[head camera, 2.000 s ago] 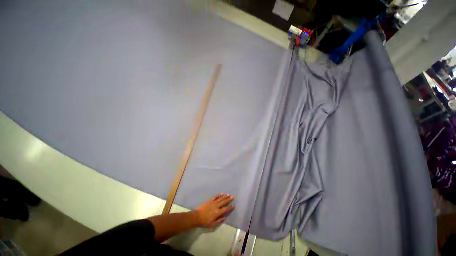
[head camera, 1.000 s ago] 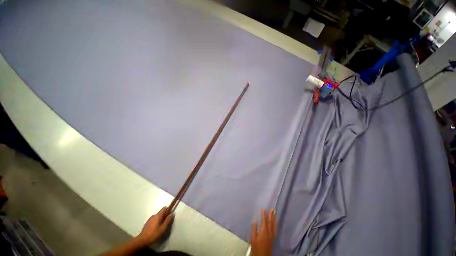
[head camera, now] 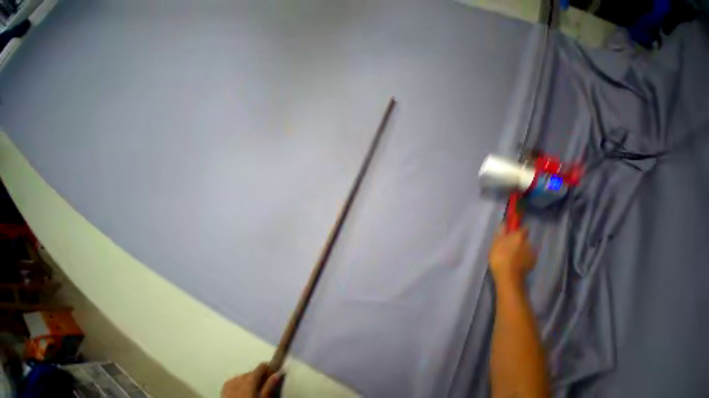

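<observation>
Grey-blue cloth (head camera: 233, 155) lies flat to the left of a thin rail (head camera: 536, 93) and rumpled to its right. My left hand (head camera: 253, 382), cut off by the bottom edge, holds the lower end of a long thin wooden stick (head camera: 338, 225) that slants up over the cloth. My right hand (head camera: 513, 255) is closed around the red handle of a cutting device (head camera: 536, 179) with a white cylinder and red and blue parts. The device is blurred and sits on the rail line.
The pale table border (head camera: 155, 288) curves along the near side. An orange box (head camera: 53, 334) and other clutter stand on the floor at lower left. A thin black cable (head camera: 633, 154) lies over the rumpled cloth at right. Blue items (head camera: 649, 23) show at the top right.
My right hand has moved from the cloth near the rail's near end to the device and taken its handle. The device has come nearer along the rail. My left hand still holds the stick.
</observation>
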